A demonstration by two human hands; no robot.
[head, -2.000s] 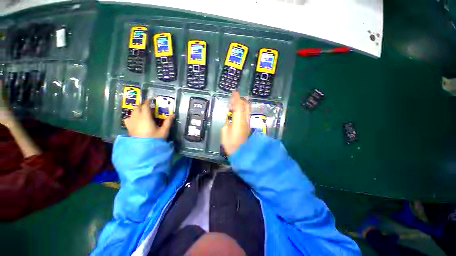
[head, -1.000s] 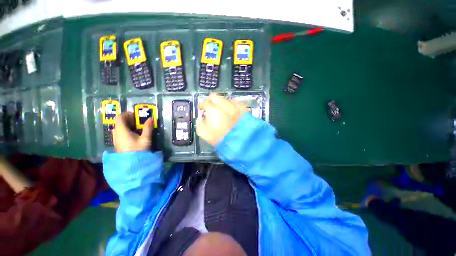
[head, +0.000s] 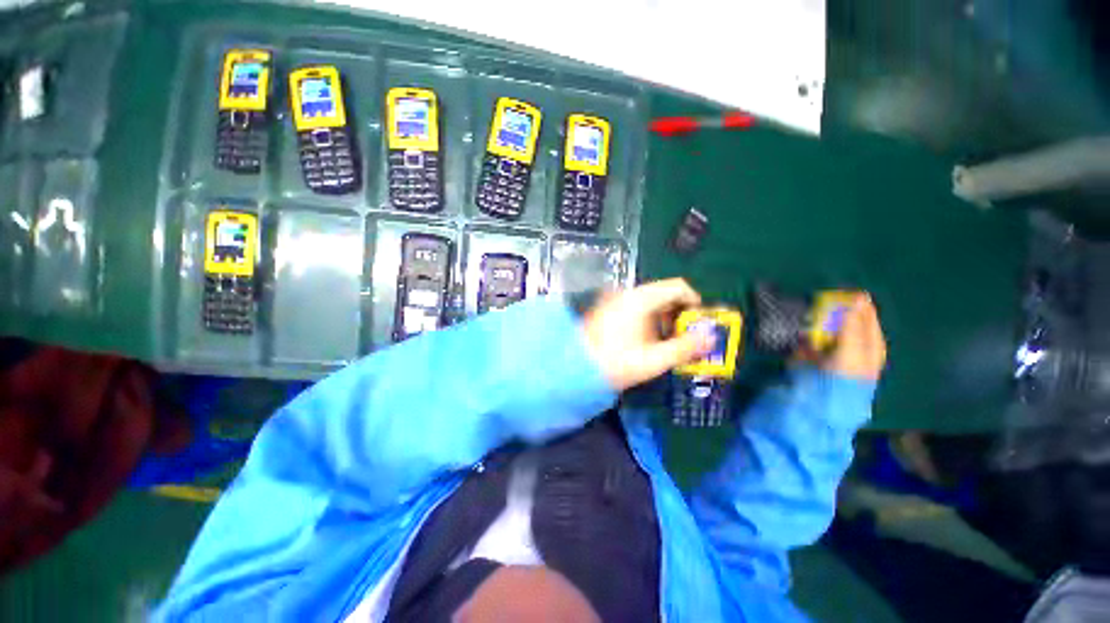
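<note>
A clear blister tray [head: 319, 286] has five yellow-framed keypad phones [head: 414, 152] in its top row, screens lit. The lower row has one upright lit phone [head: 230, 270] at left, a bare pocket beside it, and two face-down black phones [head: 424, 292] with pale labels; my left sleeve partly covers that row. My left hand [head: 643, 334] holds a lit phone [head: 706, 359], keypad down, right of the tray. My right hand [head: 861, 337] holds a second phone [head: 785, 319] turned sideways, its yellow end at the fingers; it is blurred.
A small black piece [head: 690, 231] lies on the green mat right of the tray. A red marker pen [head: 702, 124] lies by the white board [head: 730, 49]. Another tray [head: 55, 219] is at far left. A person's dark red sleeve [head: 55, 450] is at lower left.
Both hands have moved right, off the tray, each now with a phone. The second lower pocket is bare, and a face-down phone shows in the fourth. The camera view has shifted.
</note>
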